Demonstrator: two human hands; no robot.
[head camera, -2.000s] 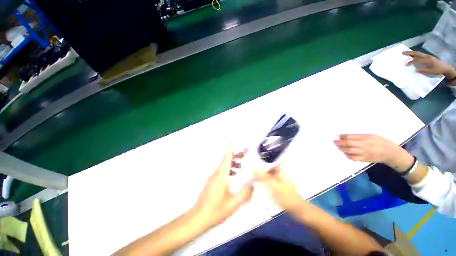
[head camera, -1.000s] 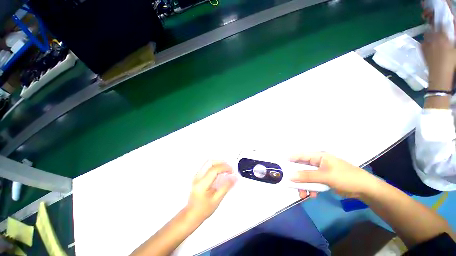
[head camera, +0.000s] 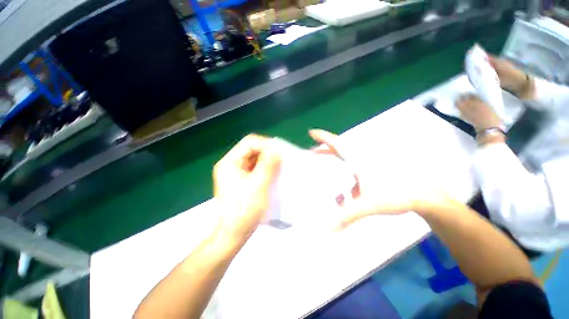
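Observation:
A whitish, floppy protective bag (head camera: 302, 180) is spread between my two hands, above the white tabletop. It is blurred and nearly merges with the white surface. My left hand (head camera: 246, 174) pinches its left side with bent fingers. My right hand (head camera: 368, 202) is around its right side, thumb and fingers apart with white material between them. A small grey patch shows at the bag's lower left. The handheld device's black face is not visible; whether the device is inside the bag, I cannot tell.
The white tabletop (head camera: 156, 261) borders the green conveyor belt (head camera: 249, 131). At right, a neighbour in white sleeves holds a white elongated object (head camera: 485, 78). A black panel (head camera: 128, 62) stands across the belt. Yellow strips (head camera: 53, 304) lie lower left.
The black-faced device in my right hand is no longer visible. Both hands have come up, with whitish material between them. The view has shifted, showing more of the far side. The neighbour's hands are lower.

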